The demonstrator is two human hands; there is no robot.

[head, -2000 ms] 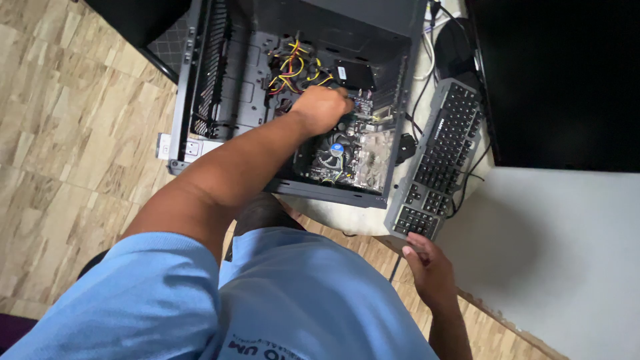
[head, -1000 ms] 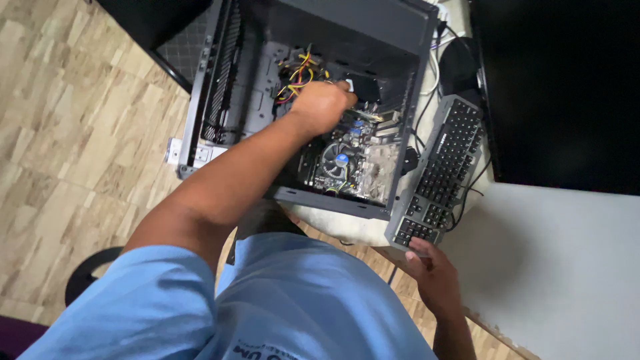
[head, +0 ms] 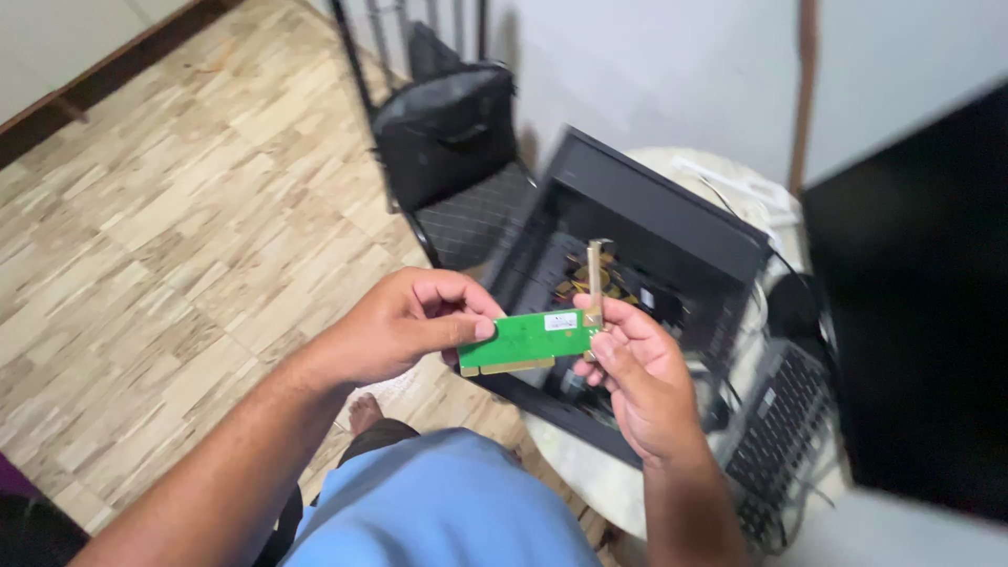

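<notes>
A green expansion card (head: 524, 339) with a gold edge connector and a white label is held up between my hands, above the near side of an open black computer case (head: 669, 189). My left hand (head: 417, 323) pinches the card's left end between thumb and fingers. On the other end, my right hand (head: 638, 358) grips the card beside its upright metal bracket (head: 594, 276). Yellow and red power cables (head: 606, 287) show inside the case behind the bracket; the motherboard is mostly hidden by my right hand and the card.
The case lies on a round light table (head: 583, 472). A black keyboard (head: 776, 433) and cables lie right of it, near a large dark monitor (head: 921, 299). Beyond the case, a black bag (head: 449, 126) rests on a chair (head: 472, 220). Wood-look flooring (head: 181, 260) spreads at left.
My left hand has come out of the case, and the green card is now in both hands. My right hand has left the keyboard's near end. The view has shifted strongly.
</notes>
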